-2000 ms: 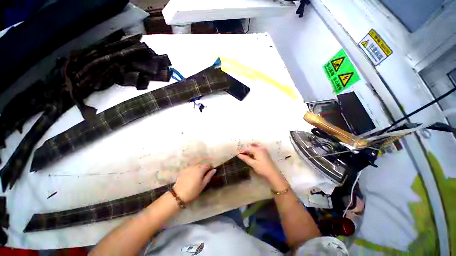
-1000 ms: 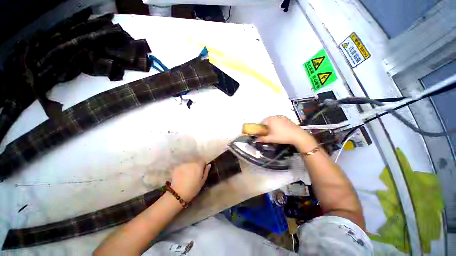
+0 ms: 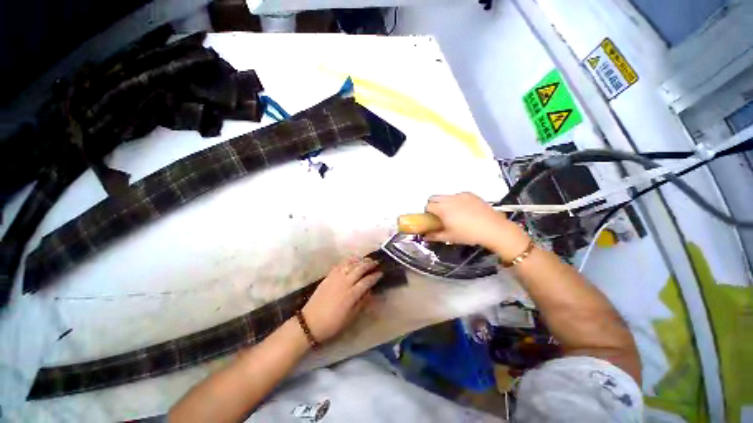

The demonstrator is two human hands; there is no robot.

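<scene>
A long dark plaid strip (image 3: 173,349) lies along the near table edge. My left hand (image 3: 340,296) lies on the strip near its right end, palm down, fingers pointing to the iron. My right hand (image 3: 464,221) is closed around the light wooden handle (image 3: 419,223) of the steam iron (image 3: 438,258). The iron's pointed tip is close to my left fingertips, and its front part lies over the strip's right end. How far it covers the strip is hidden.
Flat plaid strips (image 3: 202,163) lie across the middle of the table (image 3: 272,202), with a black rectangle (image 3: 382,135) under their right end. A dark cloth heap (image 3: 157,87) is at far left. The iron rest (image 3: 561,194) and hose (image 3: 578,157) are at right.
My right hand has taken hold of the iron and brought it left from its rest to the strip. My left hand has since slid right along the strip towards the iron's tip.
</scene>
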